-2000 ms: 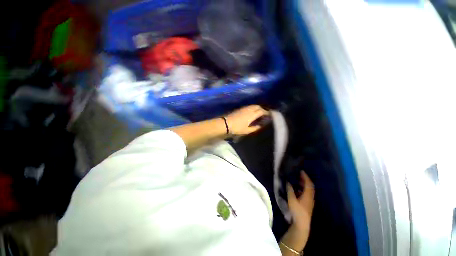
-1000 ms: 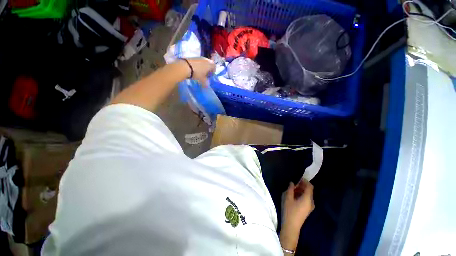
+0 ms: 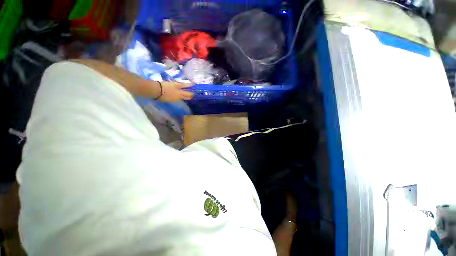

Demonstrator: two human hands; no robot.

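Note:
My left hand (image 3: 175, 92), with a dark band on its wrist, is at the near left corner of the blue plastic crate (image 3: 240, 93). Its fingers reach the rim; whether they grip it or hold anything is unclear. My right hand (image 3: 290, 209) is low over the dark lap, dim and blurred, with a thin bracelet at the wrist. I cannot make out its fingers or anything in them. The crate holds a greyish clear bag (image 3: 255, 44), a bright red bundle (image 3: 196, 45) and white-blue plastic (image 3: 137, 59). No white strip is visible.
A brown cardboard piece (image 3: 215, 128) lies between the crate and my lap. The white machine table (image 3: 400, 115), with its grey ruled edge and blue trim, stands at the right. A white cable runs near the crate's right side. Dark bags and clutter are at the left.
My left hand has moved from the white-blue plastic to the crate's near rim. My right hand has dropped into the dark lap area, and the white strip it held is out of sight. The view has shifted.

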